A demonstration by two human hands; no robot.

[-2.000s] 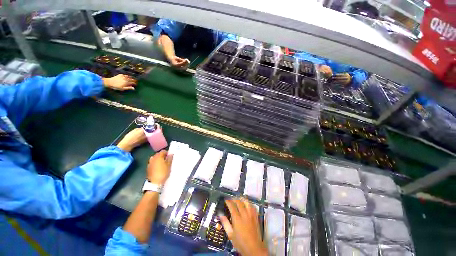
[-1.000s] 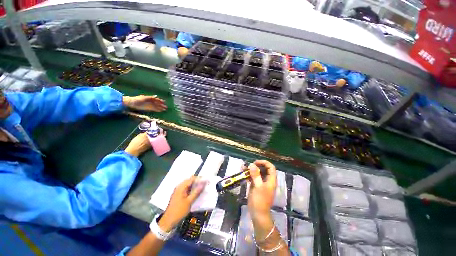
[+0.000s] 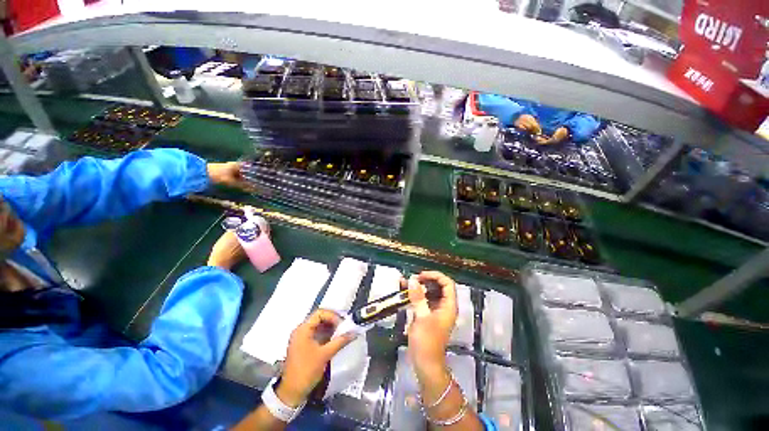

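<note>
My right hand (image 3: 433,316) holds a black keypad phone (image 3: 384,305) with a yellow-orange edge, tilted above the tray. My left hand (image 3: 312,349) holds a white sleeve (image 3: 344,358) at the phone's lower left end; whether the phone's tip is inside cannot be told. Below is a clear blister tray (image 3: 524,370) with white sleeved phones (image 3: 497,324) in several pockets. My hands hide part of the tray. A stack of empty sleeves (image 3: 287,310) lies left of it.
A neighbour's blue sleeve (image 3: 169,337) reaches in from the left, beside a pink bottle (image 3: 258,246). Stacked phone trays (image 3: 329,143) and a single phone tray (image 3: 523,219) are on the belt. Sleeved phones fill a tray (image 3: 603,337) at right. A shelf (image 3: 379,63) crosses above.
Since the oldest frame, my right hand has lifted a phone and my left hand has taken a sleeve; both have met over the tray. The stacked trays have shifted left, with a neighbour's hand at them.
</note>
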